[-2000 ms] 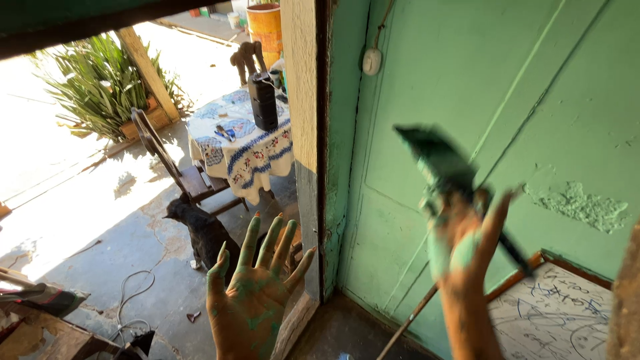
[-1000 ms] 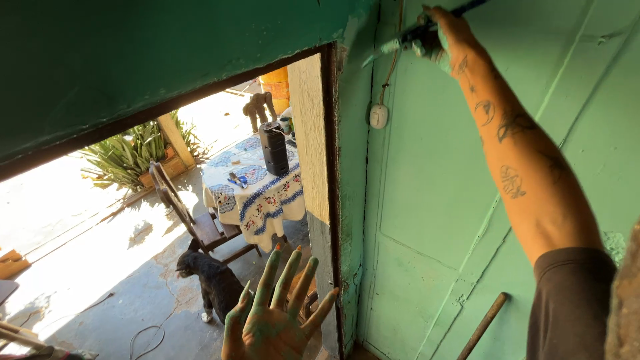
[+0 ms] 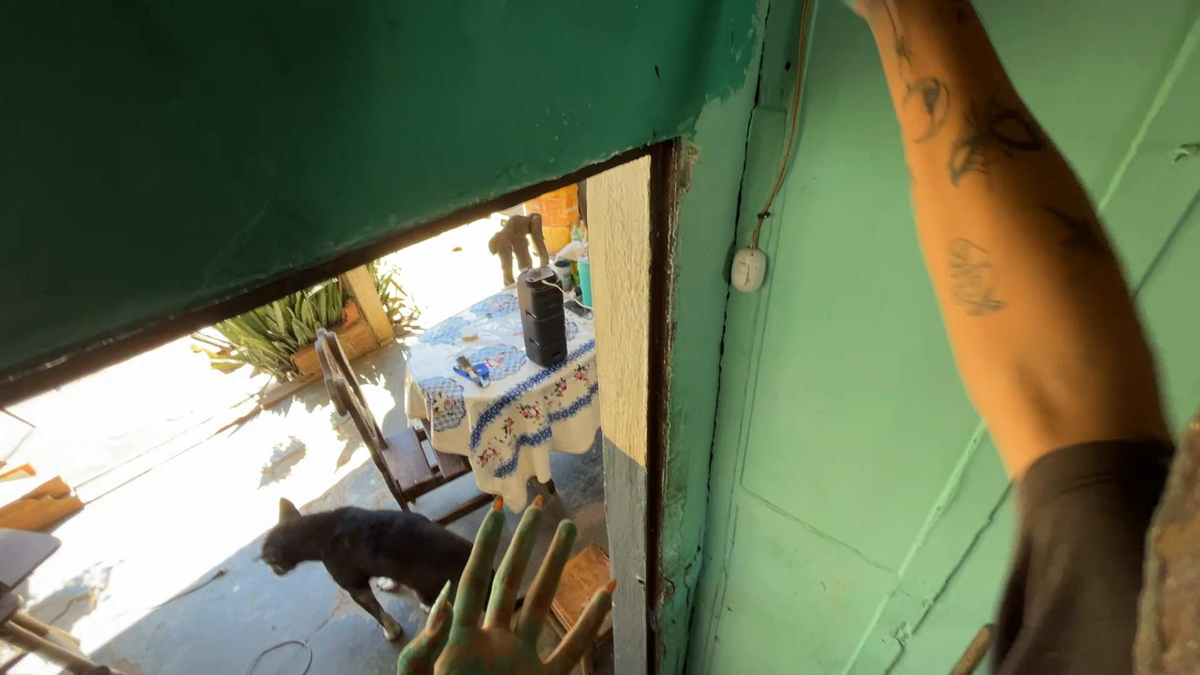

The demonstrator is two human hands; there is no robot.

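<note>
My left hand (image 3: 506,609), smeared with green paint, is raised at the bottom centre in front of the doorway, fingers spread and holding nothing. My right forearm (image 3: 994,234), tattooed and in a dark sleeve, reaches up past the light green wall (image 3: 844,412). The right hand is cut off by the top edge, so what it holds is hidden. Darker green paint covers the wall above the doorway (image 3: 375,122) and ends unevenly near the corner, above the dark door frame (image 3: 664,375).
A white switch (image 3: 748,270) hangs on a cord by the corner. Beyond the doorway are a black dog (image 3: 375,548), a wooden chair (image 3: 412,459), a table with a patterned cloth (image 3: 506,412) bearing a black speaker (image 3: 543,319), and potted plants (image 3: 291,328). A stick's end (image 3: 973,649) shows low right.
My right hand, earlier in view with a dark-handled brush, has risen out of the top of the view. The dog, sitting before, now stands. The view has tilted upward.
</note>
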